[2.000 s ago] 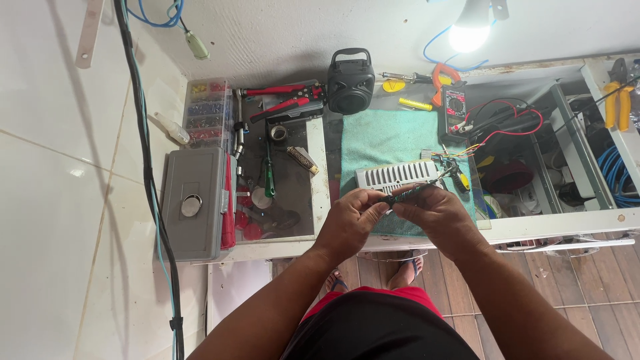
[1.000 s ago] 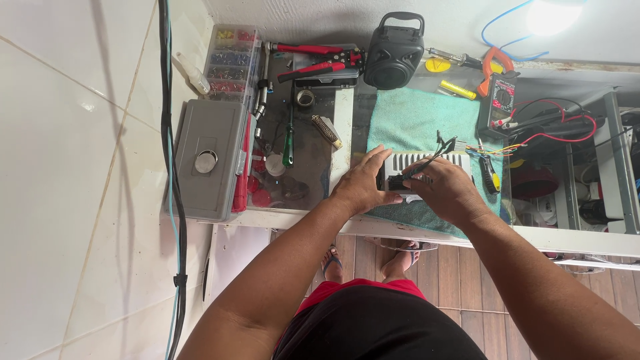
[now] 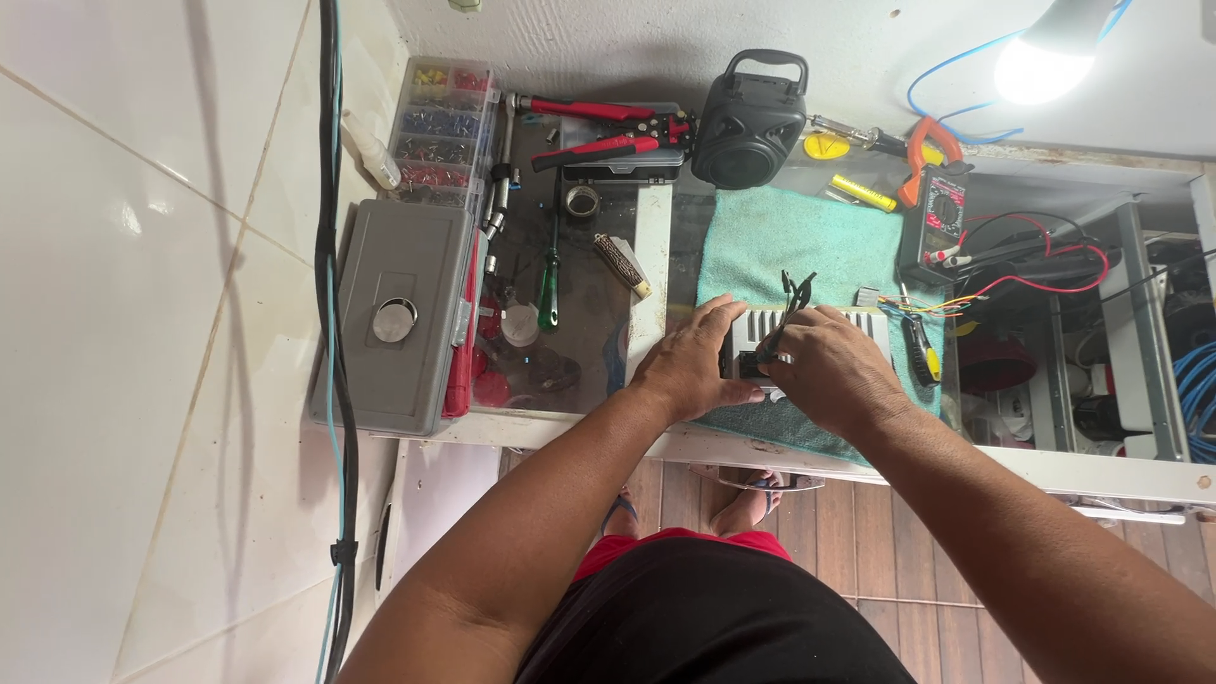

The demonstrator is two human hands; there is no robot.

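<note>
A white slotted metal case (image 3: 869,328) lies on a green cloth (image 3: 803,237). My left hand (image 3: 698,361) rests against the case's left end, fingers and thumb spread around its edge. At that end my right hand (image 3: 831,366) grips a black cable (image 3: 796,294) whose loose ends stick up above the fingers. A dark socket or connector (image 3: 750,363) shows between the two hands; whether the cable is seated in it cannot be told. Thin coloured wires (image 3: 921,306) leave the case at the right, next to a black and yellow tool (image 3: 920,351).
A multimeter (image 3: 940,218) with red and black leads lies right of the cloth, a black speaker (image 3: 750,123) behind it. To the left are a wire stripper (image 3: 608,133), green screwdriver (image 3: 549,294), pocket knife (image 3: 622,266), grey case (image 3: 399,313) and a connector organizer (image 3: 442,133).
Two seconds ago both hands held the black piece together above the case's front. The left hand has since moved to the case's left end, and the right hand holds the cable down there.
</note>
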